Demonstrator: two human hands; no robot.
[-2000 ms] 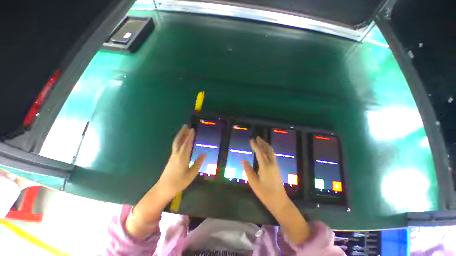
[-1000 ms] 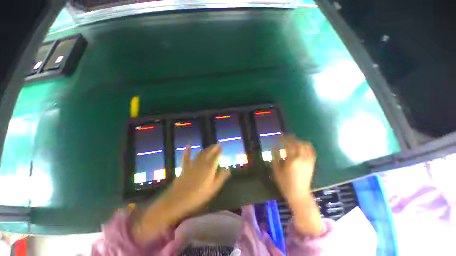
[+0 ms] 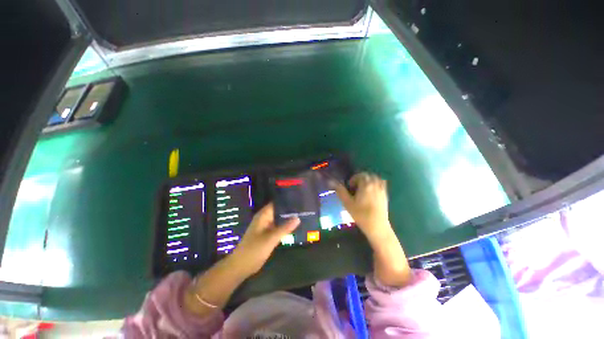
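The black phone tray (image 3: 159, 248) lies on the green mat. The two left smartphones show black test menu screens (image 3: 186, 218) with green and white lines. My left hand (image 3: 265, 233) grips the third smartphone (image 3: 296, 198), thumb on its screen, which is dark with a red line at the top and an orange block below. The phone looks raised and overlaps its neighbour. The fourth smartphone (image 3: 331, 204) shows a blue-grey home screen. My right hand (image 3: 368, 202) is over its right side, thumb near the screen, fingers apart; it holds nothing visible.
A second phone tray (image 3: 109, 114) with dark phones stands at the far left of the mat. A yellow tape marker (image 3: 173, 163) is above the tray's left end. A blue crate (image 3: 495, 278) with black slotted racks and a white paper sheet (image 3: 469, 314) is at lower right.
The two left phones have changed from home screens to black menus. My left hand has taken hold of the third phone. My right hand has moved slightly left and up. The camera view has shifted.
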